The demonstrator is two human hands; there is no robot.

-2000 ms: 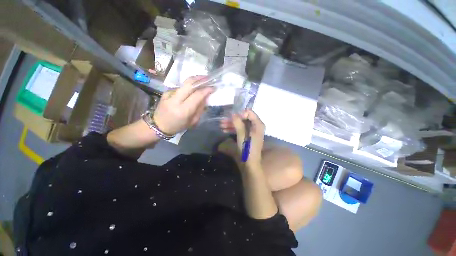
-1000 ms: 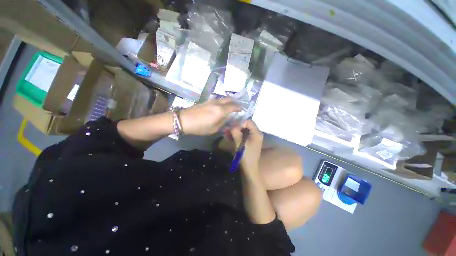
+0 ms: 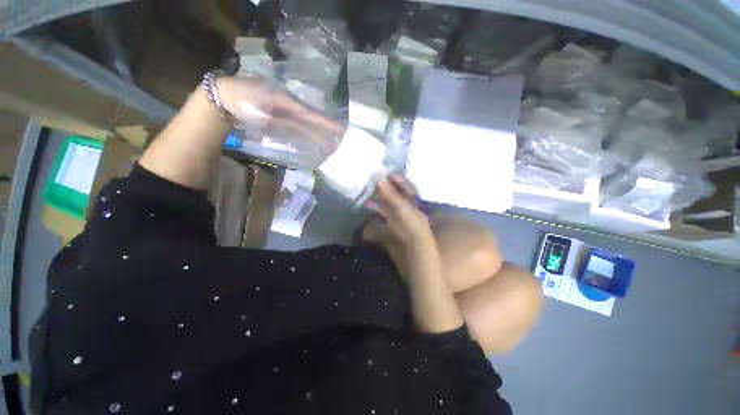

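My right hand (image 3: 399, 206) holds the lower edge of a white card or label (image 3: 355, 160) in front of the low shelf. A clear zip-lock bag seems to be around or behind the card, but its outline is blurred. My left hand (image 3: 280, 109) is blurred, with its fingers stretched towards the card's upper left; I cannot tell whether they grip the clear plastic there. The clipboard (image 3: 464, 146) with white sheets lies on the shelf to the right of my hands. The pen is mostly hidden at my right hand.
Bagged parts (image 3: 568, 113) fill the shelf on the right. A counting scale (image 3: 557, 255) with a blue tray (image 3: 608, 274) stands on the floor at right. Cartons and a green bin (image 3: 75, 174) are at left. The wearer's knees are below the shelf edge.
My left hand has moved up and left, away from my right hand. The white card now shows between the hands. The view has shifted slightly.
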